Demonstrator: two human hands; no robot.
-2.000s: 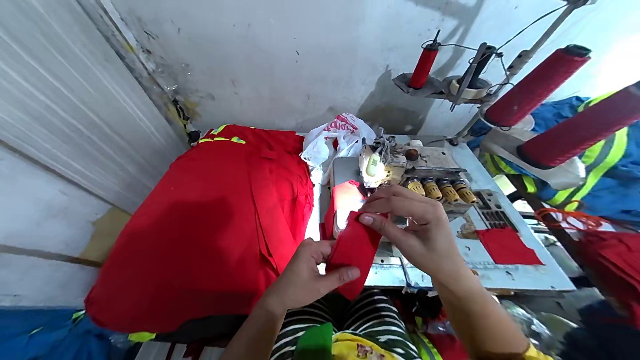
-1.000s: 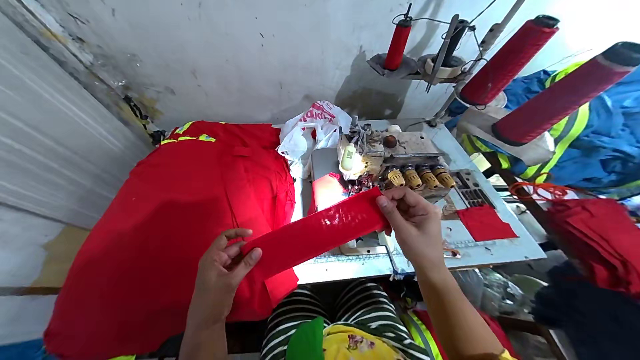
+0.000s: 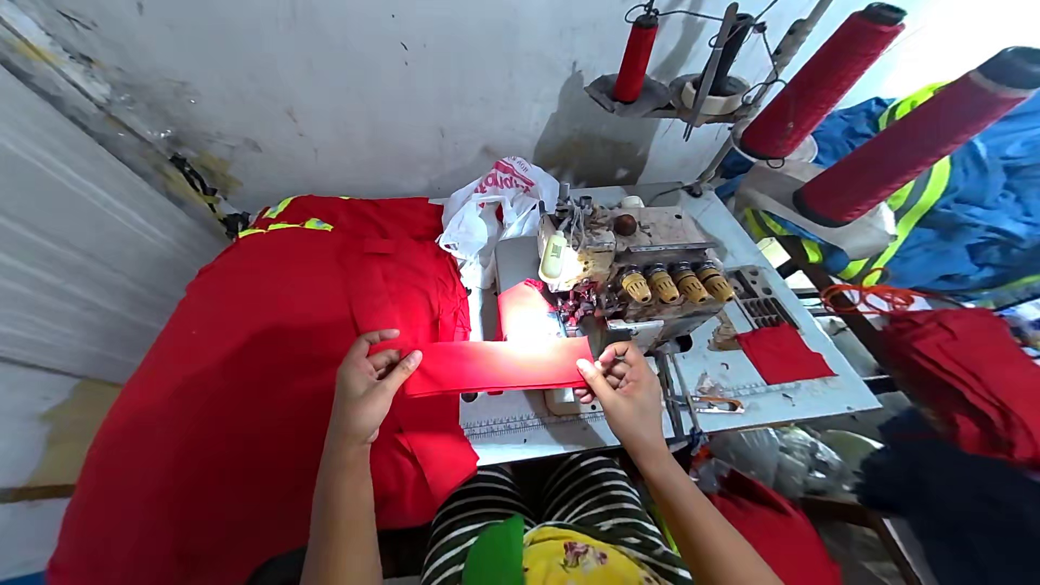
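Observation:
A folded strip of red fabric (image 3: 496,366) stretches level between my hands, in front of an overlock sewing machine (image 3: 642,268). My left hand (image 3: 374,382) pinches its left end between thumb and fingers, above the edge of a big pile of red cloth (image 3: 244,366). At the right end, my right hand (image 3: 621,386) grips the strip's corner near the machine's front. Another red piece (image 3: 520,305) lies by the presser foot under the bright machine lamp.
A white plastic bag (image 3: 500,203) stands behind the machine. A red fabric scrap (image 3: 784,354) and thread snips (image 3: 715,405) lie on the table's right. Red thread cones (image 3: 821,81) rise at upper right, near blue garments (image 3: 959,219) with yellow bands.
Two seconds ago the strip was bunched close between both hands; one second ago it was stretched at a slant. Now it is level, with my left hand higher.

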